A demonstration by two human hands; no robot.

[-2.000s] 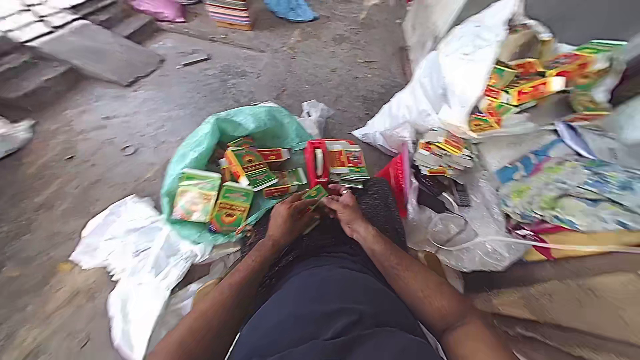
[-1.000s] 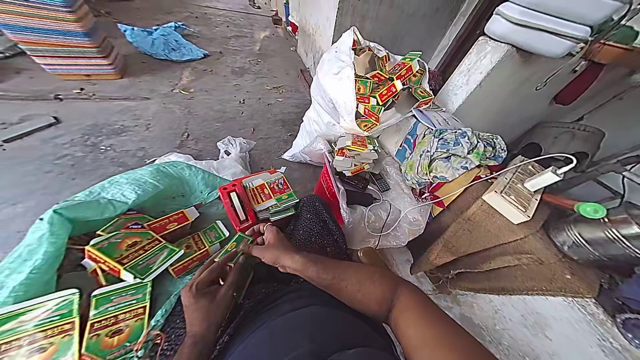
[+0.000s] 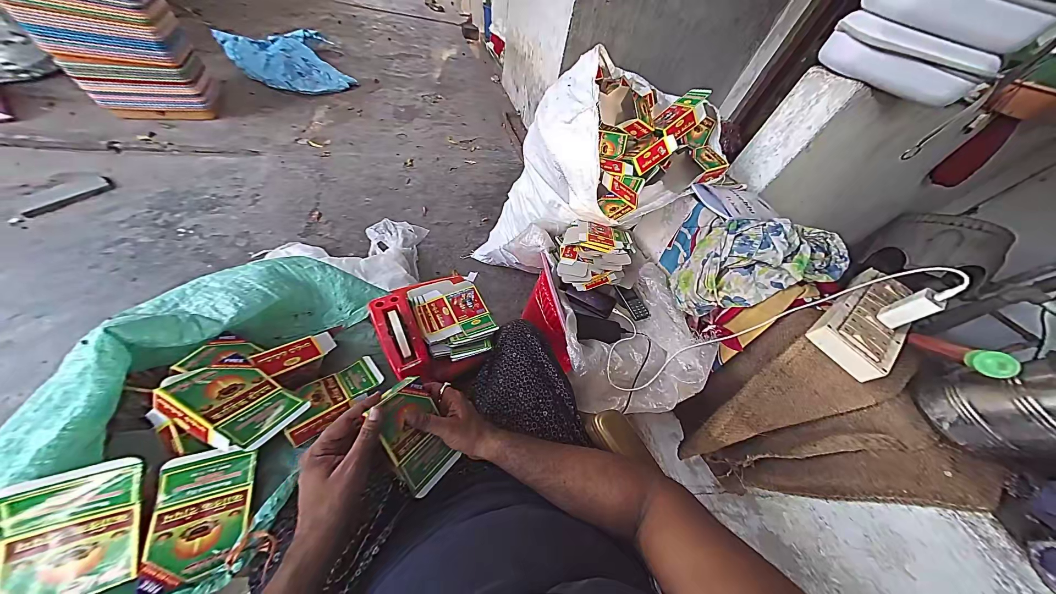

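A flat green and red printed carton [image 3: 412, 441] lies over my lap, gripped by my right hand [image 3: 454, 421] at its upper end. The fingers of my left hand [image 3: 342, 454] hold its left edge. Just beyond my hands, a red plastic tray [image 3: 398, 330] carries a stack of small flattened cartons [image 3: 462, 313]. To the left, a green woven plastic sack [image 3: 223, 297] lies spread with several printed cartons [image 3: 239, 400] in it. At the back, folded-up boxes [image 3: 660, 144] fill the mouth of a white woven sack [image 3: 549, 157].
Beside my knee are a red container [image 3: 546, 309], more small cartons [image 3: 594, 252], a keypad phone [image 3: 633, 303] and a white cable. A power strip [image 3: 862, 330] rests on burlap [image 3: 825, 445] at right, near a metal can [image 3: 994, 412]. Floral cloth [image 3: 755, 256] lies behind.
The view has swung to the right since the earliest frame. My hands stay together at the carton, which now shows a larger face between them than one second ago.
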